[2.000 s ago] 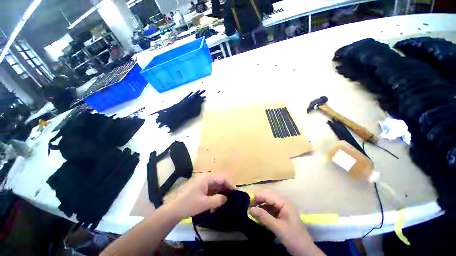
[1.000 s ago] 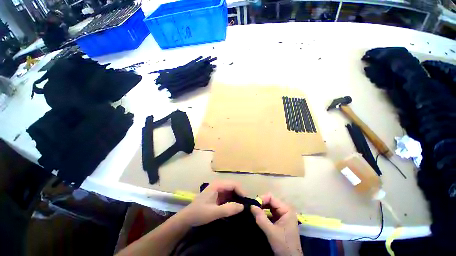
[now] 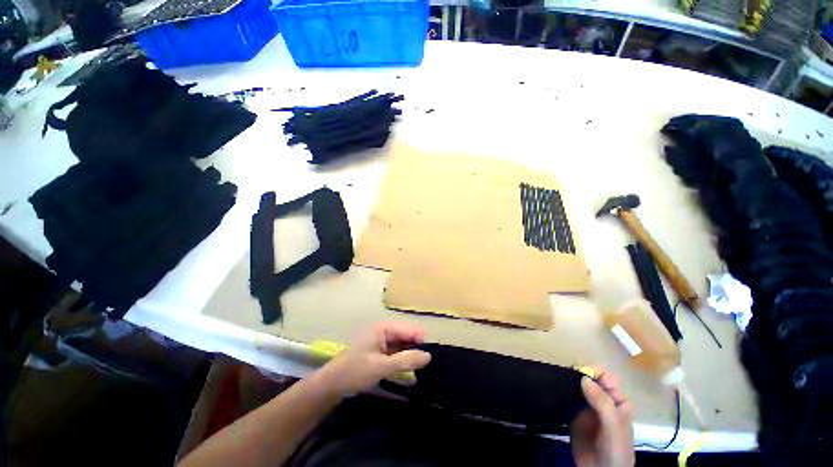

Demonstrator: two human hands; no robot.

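A black fabric panel (image 3: 502, 388) is stretched flat between my two hands at the table's near edge. My left hand (image 3: 388, 358) pinches its left end. My right hand (image 3: 605, 410), with a yellow patch on a fingertip, pinches its right end. Another black open-frame piece (image 3: 338, 228) lies flat on the board to the left. Thin black strips (image 3: 548, 219) lie in a row on the brown cardboard sheet (image 3: 466, 274). The lower edge of the held panel is dark against my clothing and hard to make out.
Ragged black pieces (image 3: 128, 228) lie at left, with a black strap bundle (image 3: 342, 128) behind the cardboard. Blue crates (image 3: 352, 35) stand at the far side. A hammer (image 3: 653, 251), dark rods (image 3: 652, 287), glue bottle (image 3: 644, 337), white tissue (image 3: 730, 299) and puffy black rows (image 3: 744, 228) are at right.
My hands have moved apart, the right one to the right. The black fabric, bunched between my fingers before, is now spread out flat. The camera view has shifted.
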